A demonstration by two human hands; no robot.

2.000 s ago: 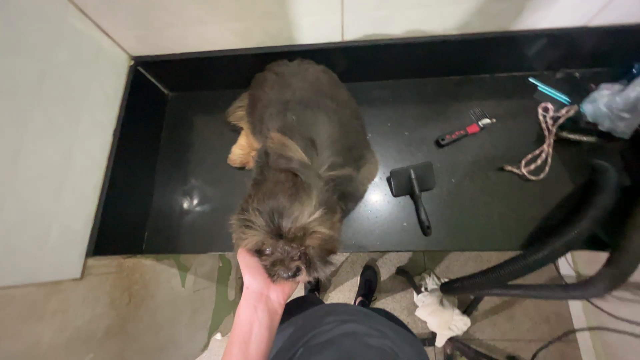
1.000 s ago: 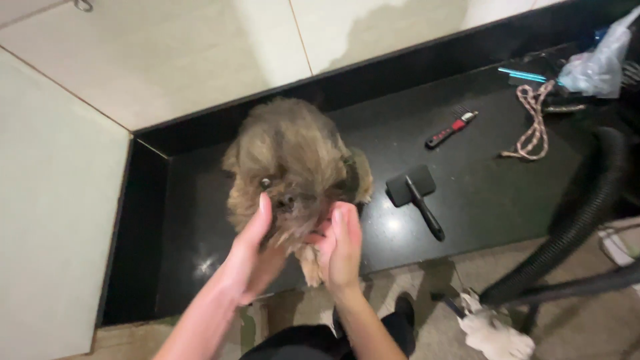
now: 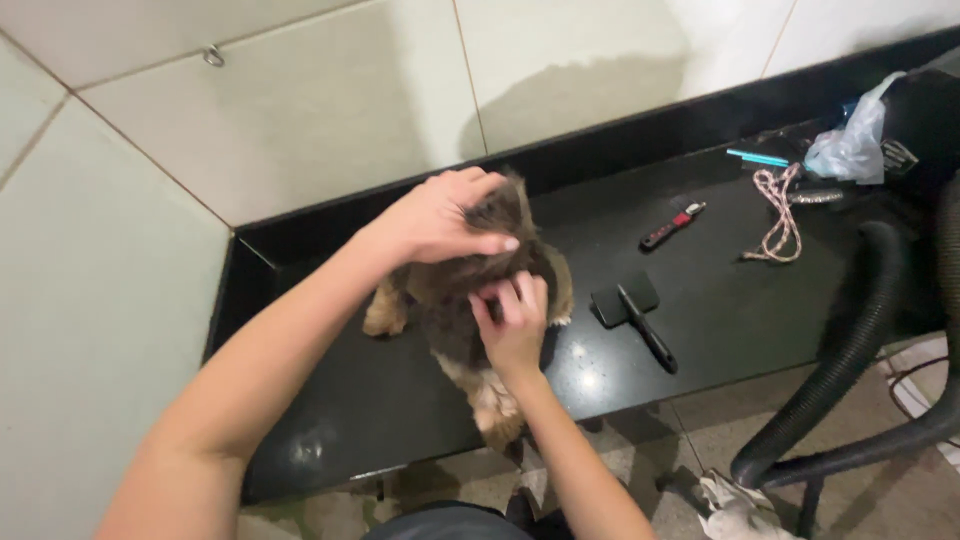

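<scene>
A small brown-grey dog (image 3: 457, 322) with tan paws is upright on a black stone counter (image 3: 360, 420), one paw at the front edge. My left hand (image 3: 450, 217) lies over the dog's head, its thumb along the near side and its fingers behind. Just below, my right hand (image 3: 514, 315) has its curled fingers in the fur of the neck or chest; the fingertips are partly hidden. To the right a black slicker brush (image 3: 634, 311) lies on the counter, with a red and black grooming tool (image 3: 673, 226) behind it.
A braided rope (image 3: 780, 217), turquoise sticks (image 3: 757, 158) and a plastic bag (image 3: 855, 142) lie at the counter's right end. A black corrugated hose (image 3: 847, 360) crosses the right side. A pale cloth (image 3: 739, 510) is on the floor below it. Tiled walls stand behind and left.
My left hand has gone from under the dog's muzzle to the top of its head. My right hand, out of view at first, is now at its neck or chest. The dog's head is raised.
</scene>
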